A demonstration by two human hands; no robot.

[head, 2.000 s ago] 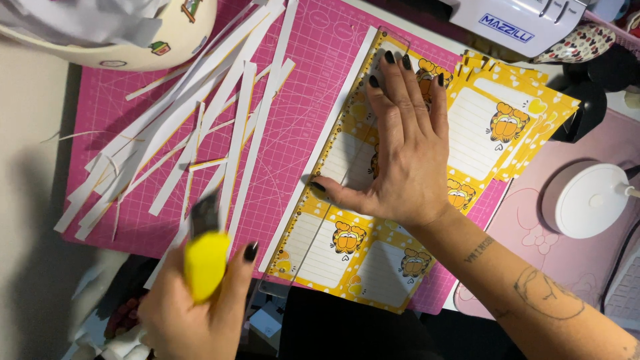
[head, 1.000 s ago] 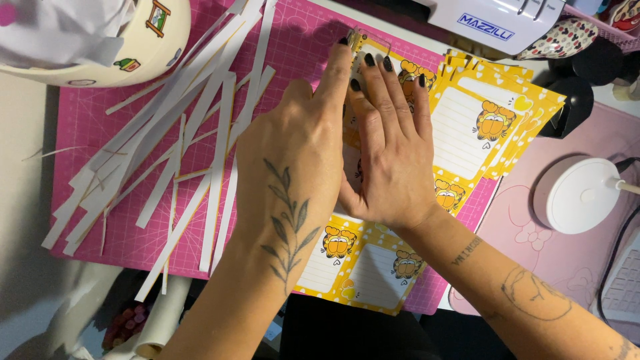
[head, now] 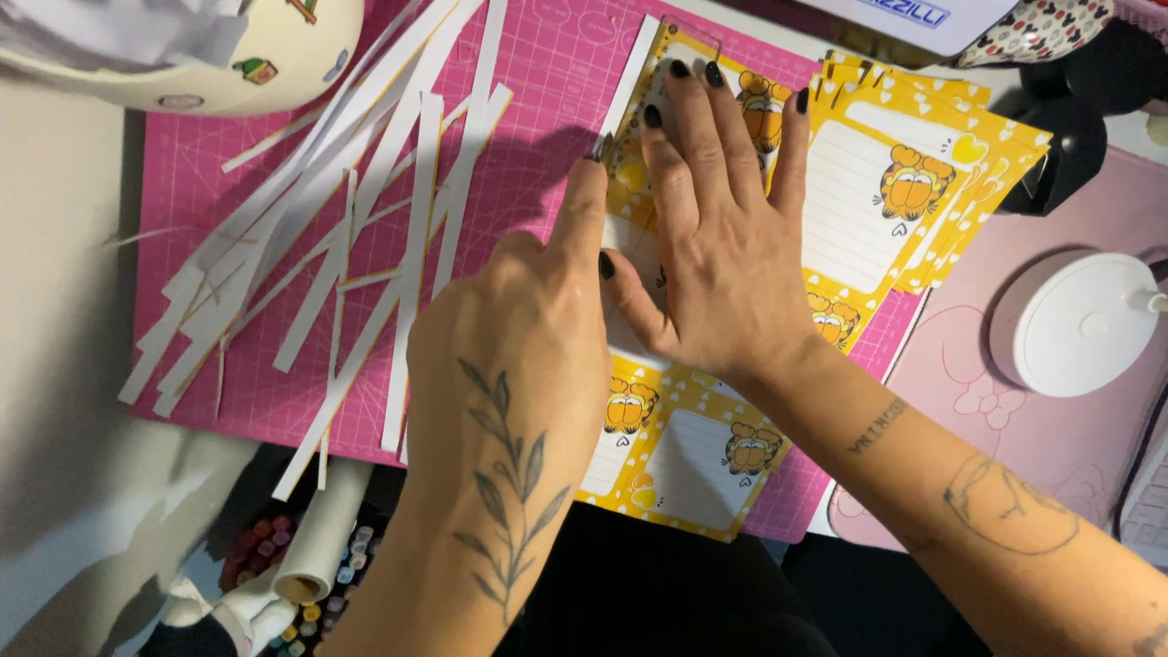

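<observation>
My left hand (head: 520, 301) is closed on a cutter knife, whose body it hides. The metal blade (head: 604, 146) shows past the index fingertip, at the left edge of a clear ruler (head: 659, 68). My right hand (head: 721, 228) lies flat, fingers spread, on the ruler and a printed sheet (head: 712, 465) with orange cat faces, lined white boxes and a yellow border with hearts. A white strip of paper (head: 631, 78) shows along the ruler's left side. The sheet rests on a pink cutting mat (head: 538, 55). More yellow printed sheets (head: 858, 201) lie fanned to the right.
Cut paper strips (head: 392, 164) cover the mat's left part. A cream bowl (head: 301, 64) with papers stands upper left, a white machine (head: 876, 14) at the top. At right are a round white object (head: 1072, 324) and a pink desk pad (head: 967, 365). Markers (head: 265, 547) and a roll (head: 319, 538) sit below.
From the lower left, my left hand has brought the yellow cutter to the ruler's upper end, then down along its left edge. My right hand stays pressed on the ruler.
</observation>
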